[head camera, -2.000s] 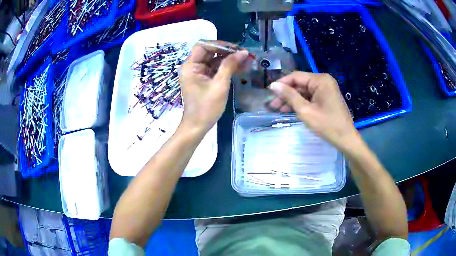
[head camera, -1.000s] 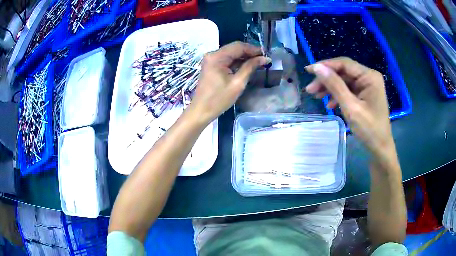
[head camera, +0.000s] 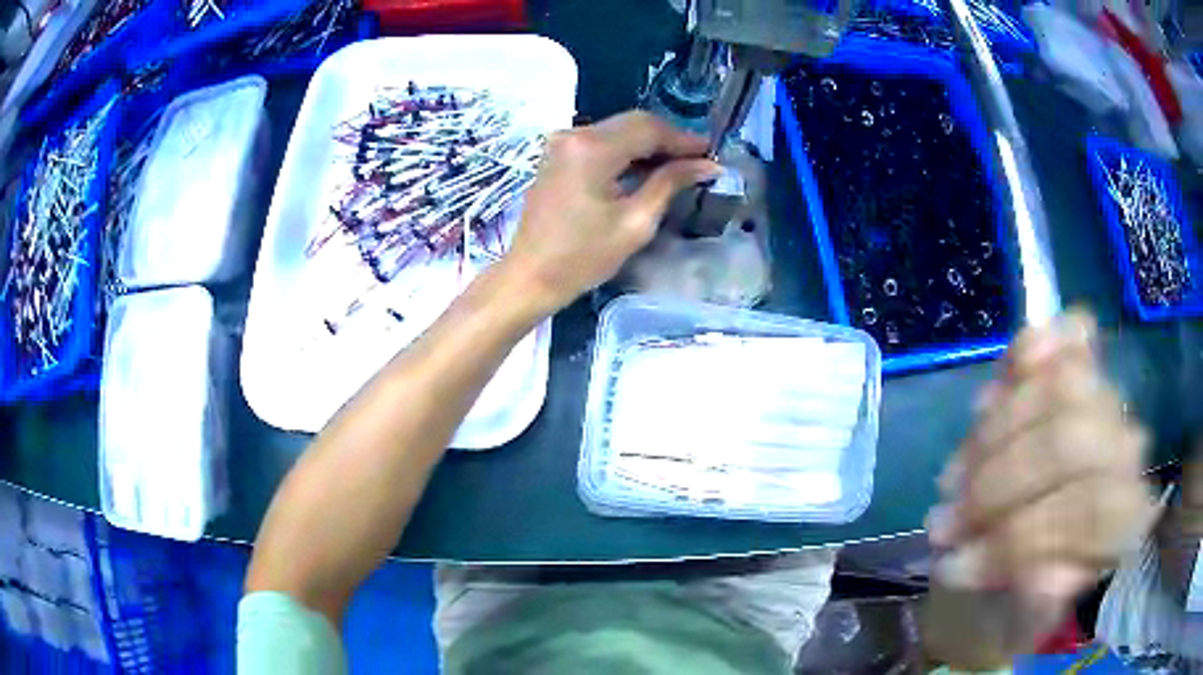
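My left hand is at the press base, its thumb and index fingertips pinched together just under the ram. The slim rod in its grip is almost fully hidden by the fingers. My right hand, blurred, is closed round the lower end of a long metal lever at the right. The clear box with rows of white slim pieces lies nearest my body. A white tray with a heap of loose rods is on the left.
A blue-rimmed bin of small black fittings is right of the press. Two whitish boxes and a blue bin of rods stand at the far left. A red bin is at the top. Another blue rod bin is far right.
My right hand has moved right and down and closed on the lever, which has swung into view. My left hand stays at the die. The whole view has shifted and tilted.
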